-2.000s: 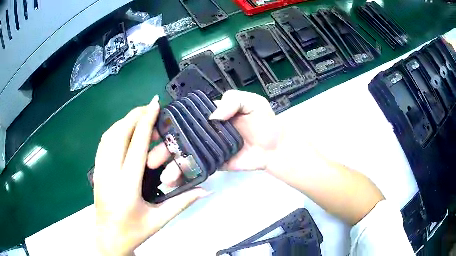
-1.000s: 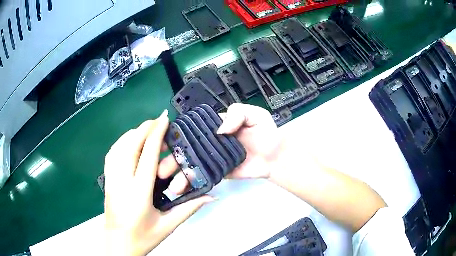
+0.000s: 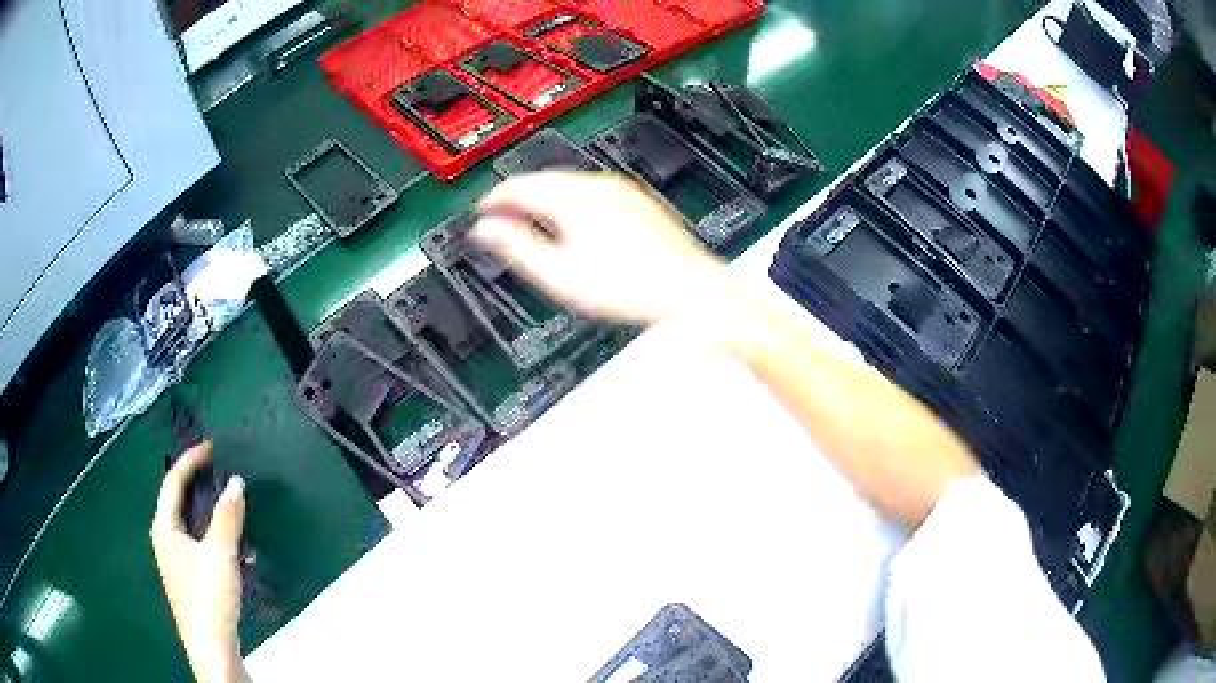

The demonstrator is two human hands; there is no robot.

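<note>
My left hand (image 3: 200,574) is at the left over the green mat, thumb and fingers on either side of a dark narrow bundle of frames (image 3: 203,502). The hand partly hides the bundle. My right hand (image 3: 587,254) is blurred, its fingertips over black phone middle frames (image 3: 460,287) along the far edge of the white sheet (image 3: 640,454). Whether it grips one I cannot tell. More overlapping frames (image 3: 367,387) lie left of it, some tilted. Set-aside frames (image 3: 680,647) lie at the bottom edge, cut off.
A red tray (image 3: 440,154) holding frames is at the far side. A single frame (image 3: 340,187) lies beside it. A plastic bag (image 3: 127,360) and a black strip (image 3: 280,320) are at the left. Large black ribbed trays (image 3: 1027,347) stand at right, with cardboard (image 3: 1198,467) beyond.
The fanned stack is no longer between my hands. My left hand has moved left to the mat; my right hand has moved up over the frame row. The view has shifted to the right.
</note>
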